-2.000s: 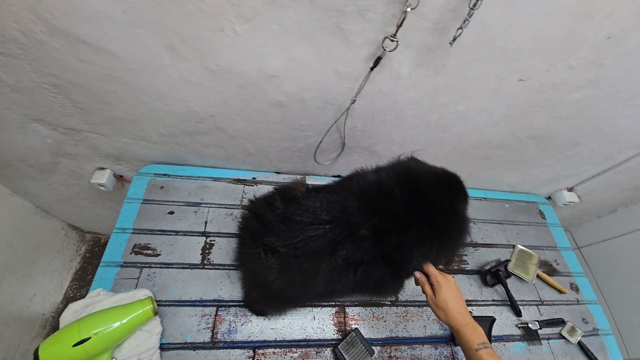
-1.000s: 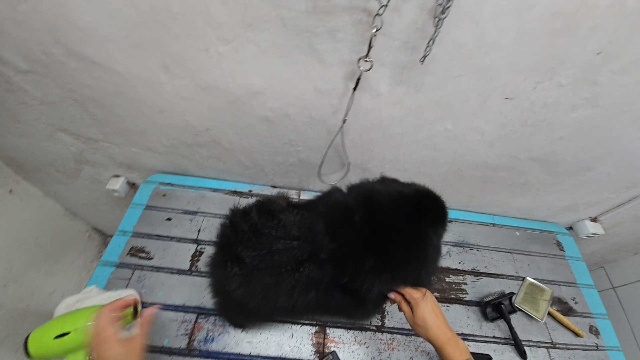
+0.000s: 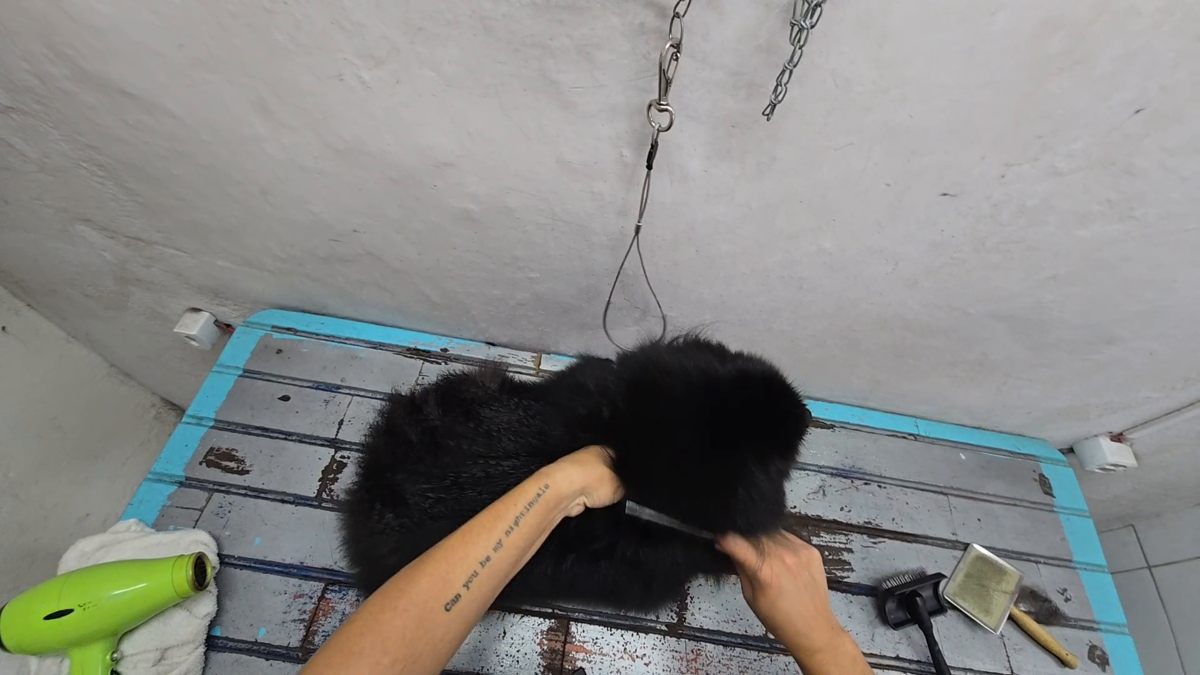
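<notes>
A black long-haired animal (image 3: 450, 478), seemingly a dog, lies on the worn grooming table (image 3: 272, 469). Its fluffy head end is toward the right. My left hand (image 3: 591, 478) presses into the fur near the middle, its fingertips hidden in the coat. Low on the animal's right part, my right hand (image 3: 764, 553) grips a metal comb (image 3: 667, 518), whose bar points left across the fur toward my left hand.
A green hair dryer (image 3: 103, 605) rests on a white towel (image 3: 169, 619) at left. Two slicker brushes, one black (image 3: 909, 600) and one wood-handled (image 3: 982, 589), lie at right. A wire loop (image 3: 637, 281) hangs from a chain behind the animal.
My left hand has come from the green dryer to the animal's fur. The comb now shows in my right hand, which remains by the animal's right part.
</notes>
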